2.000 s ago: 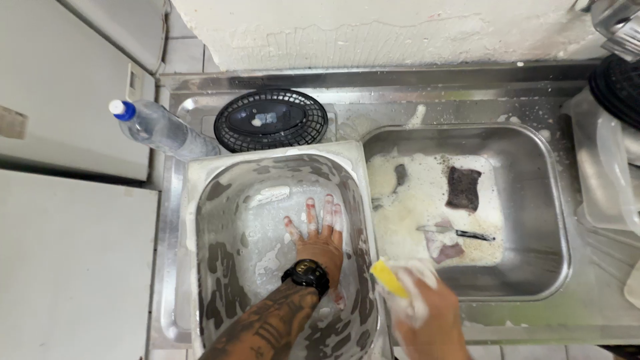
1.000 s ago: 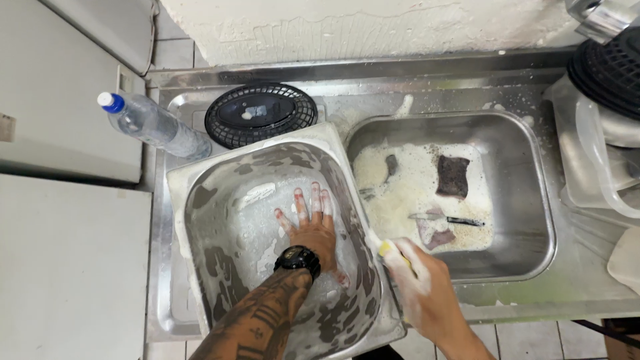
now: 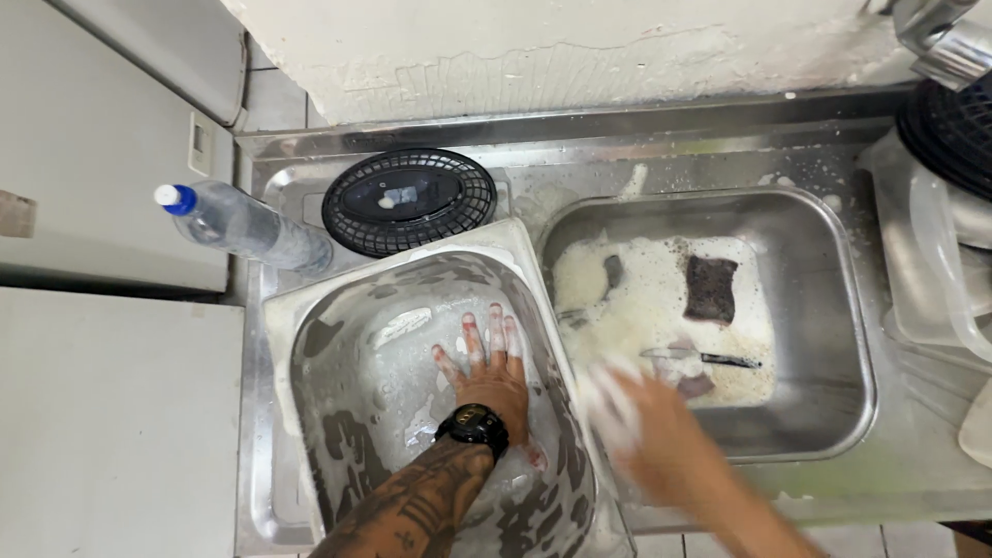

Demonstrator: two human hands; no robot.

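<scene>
My left hand [image 3: 490, 380], with a black watch at the wrist, lies spread flat on the soapy inside of a large metal pan [image 3: 387, 380]. Suds cover its fingertips. At the pan's right rim my right hand [image 3: 632, 418] is blurred and coated in foam; whatever is in its fingers is hidden now, though a yellow sponge shows there in the earlier frames. The sink basin [image 3: 814, 310] to the right holds foamy water, a dark scouring pad [image 3: 711, 289] and a knife with a black handle [image 3: 731, 360].
A black oval plastic basket [image 3: 409, 198] lies behind the pan, beside a clear plastic bottle [image 3: 248, 229] with a blue and white cap. At the right stand a translucent plastic container [image 3: 930, 263] and stacked black baskets [image 3: 949, 139], below a metal faucet [image 3: 949, 46]. A wall runs behind.
My right hand has moved along the pan's right rim, and the yellow sponge seen in it earlier no longer shows. The pan sits more turned than two seconds ago. My left hand stays spread inside it.
</scene>
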